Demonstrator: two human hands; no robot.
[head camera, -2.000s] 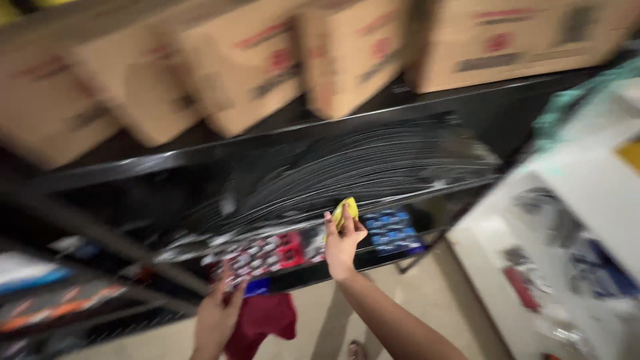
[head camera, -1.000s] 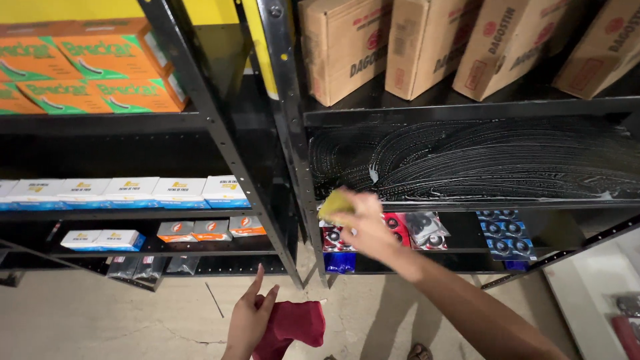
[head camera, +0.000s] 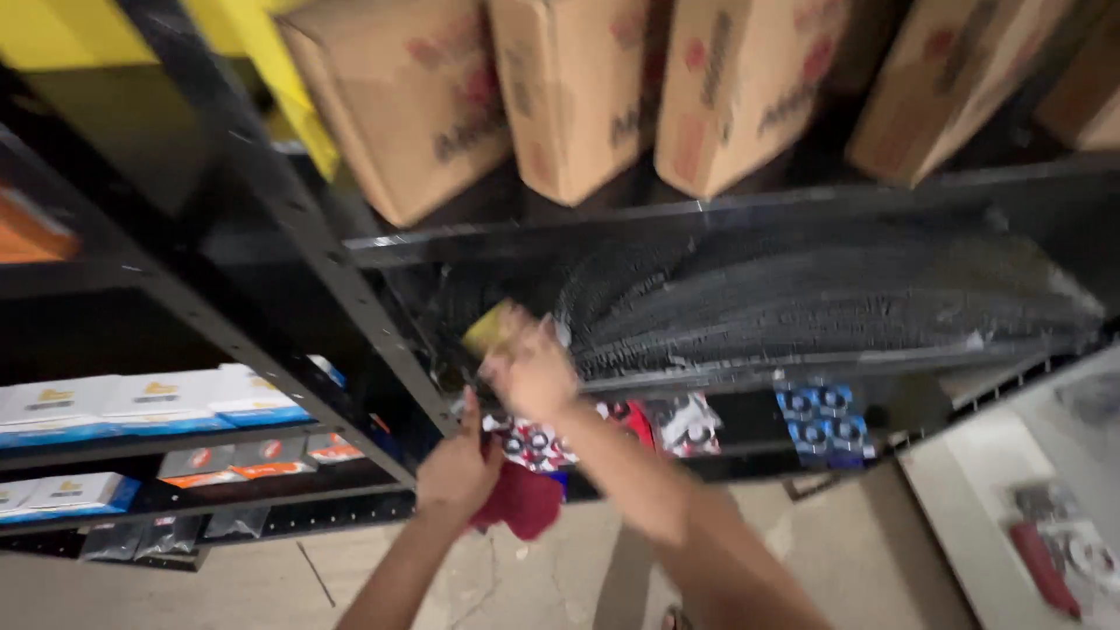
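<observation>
My right hand (head camera: 535, 367), blurred, grips a yellow sponge (head camera: 492, 326) at the left end of a black metal shelf (head camera: 787, 297). Whitish curved streaks of foam or liquid cover much of that shelf. My left hand (head camera: 457, 468) is lower and to the left, near the shelf's front corner by the upright post. A dark red cloth (head camera: 523, 500) hangs from my left hand, below the shelf edge.
Cardboard boxes (head camera: 569, 105) stand on the shelf above. Blister packs (head camera: 822, 420) lie on the shelf below. A black perforated post (head camera: 324, 245) divides off the left bay, which holds small white-and-blue boxes (head camera: 157, 398). A white surface with packaged items (head camera: 1006, 490) is at lower right.
From two seconds ago, my right hand has moved with the sponge from the shelf's front middle to its left end. My left hand has come up closer to the shelf since one second ago.
</observation>
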